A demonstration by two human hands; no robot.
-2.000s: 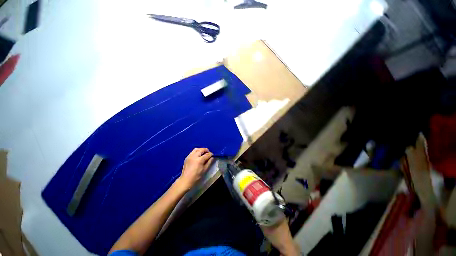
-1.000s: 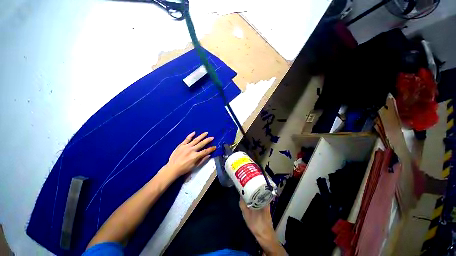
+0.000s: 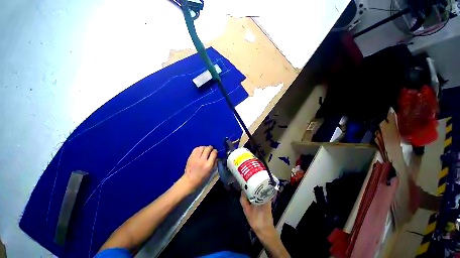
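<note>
The blue fabric lay (image 3: 136, 131) with thin chalk lines lies on the table, one edge along the table's near edge. My left hand (image 3: 202, 164) rests on the lay's edge with fingers curled, just left of the cutter head; whether it pinches cloth is unclear. My right hand (image 3: 258, 214) is behind the electric cutter (image 3: 252, 176), holding it at the table edge; its handle is mostly hidden by the motor body. The cutter's blade end meets the cloth edge. A long cloth weight (image 3: 69, 206) and a short cloth weight (image 3: 206, 76) lie on the lay.
The power cord (image 3: 199, 48) runs from the top across the lay to the cutter. Shears (image 3: 194, 6) are partly visible at the top edge. A tan sheet (image 3: 267, 55) lies beyond the lay. Below right stand a box (image 3: 315, 176) with black scraps and a red bag (image 3: 417, 116).
My left hand has gone from spread flat to curled fingers beside the cutter. The cutter stays near the lay's edge. The cord has come into view since the earliest frame.
</note>
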